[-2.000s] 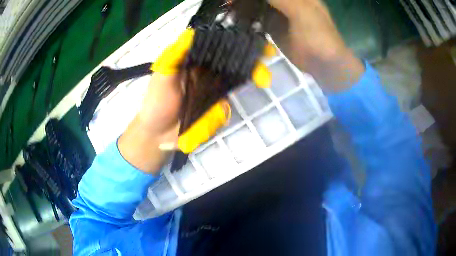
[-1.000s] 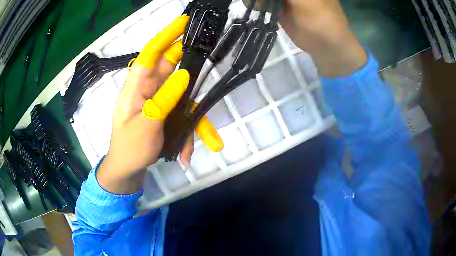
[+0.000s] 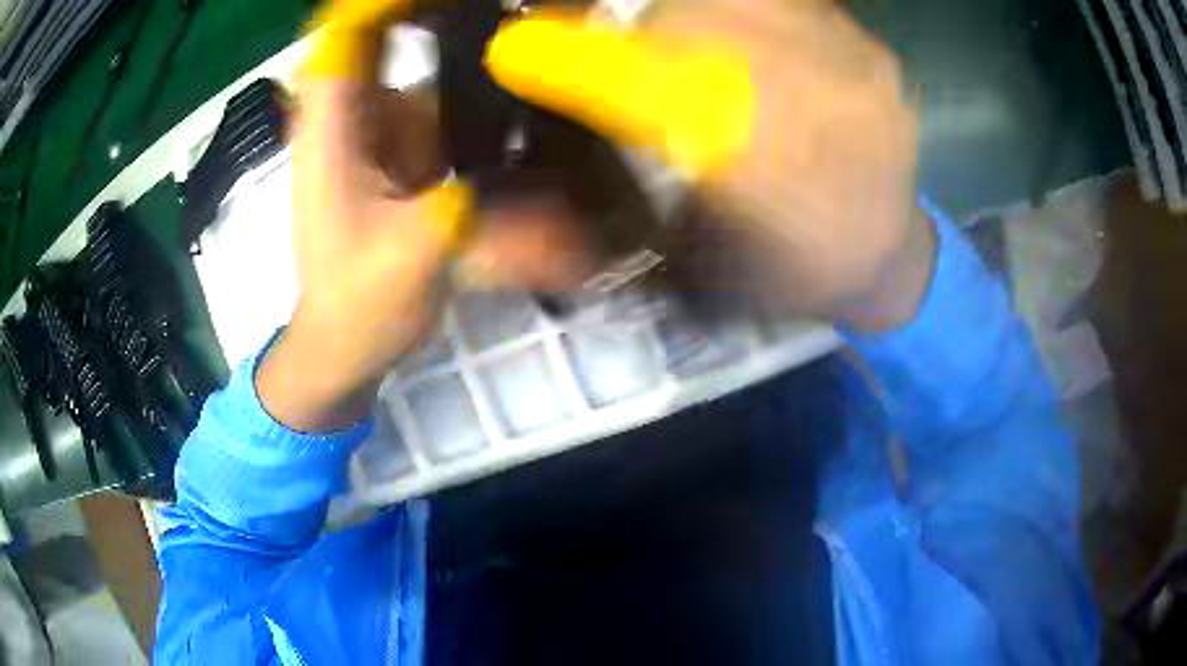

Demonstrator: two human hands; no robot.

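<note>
A bundle of black cable assemblies (image 3: 475, 98) is held up over the white compartment tray (image 3: 534, 446), near the top of the picture; it is strongly blurred. My left hand (image 3: 358, 254), with yellow finger cots, is closed around its left side. My right hand (image 3: 814, 156), also with yellow cots, grips it from the right, one yellow finger lying across the dark parts. Thin dark and shiny pieces show below my right hand. The hands hide the tray's middle and the exact finger contacts.
A fanned group of black assemblies (image 3: 237, 150) lies at the tray's left end. Dense black piles (image 3: 98, 325) lie on the green surface further left. Striped stacked trays (image 3: 1139, 98) stand at the upper right. Crumpled clear plastic (image 3: 1061, 280) and brown cardboard are at the right.
The bundle, fanned out between my hands a second ago, is now more compact and higher up. My right hand has moved down and left over it, closer to my left hand.
</note>
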